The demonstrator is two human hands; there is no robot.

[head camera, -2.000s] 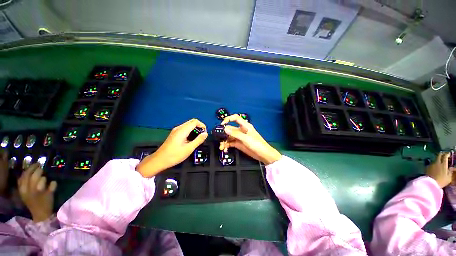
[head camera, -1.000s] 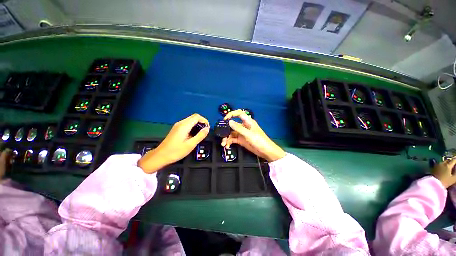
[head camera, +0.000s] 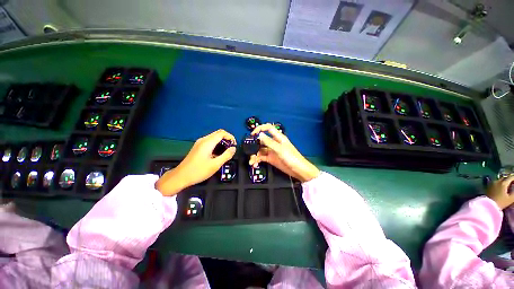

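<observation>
My left hand holds a small black round gauge between thumb and fingers, above the foam tray. My right hand holds another dark round gauge, its dark side or back towards me. The hands are close but apart. Below them lies the black foam tray, with gauges in some back-row pockets and one gauge in the front row. Three front-row pockets to its right are empty. Loose gauges stand on the blue mat just beyond my right hand.
A tray stack full of gauges stands at right. Filled trays run lengthwise at left, beside a tray of shiny gauges and a low dark tray at far left. Another person's hand and pink sleeve are at the right edge.
The view has shifted slightly. My hands have kept nearly the same pose, each with its gauge. The neighbour's hand at the left has left the picture.
</observation>
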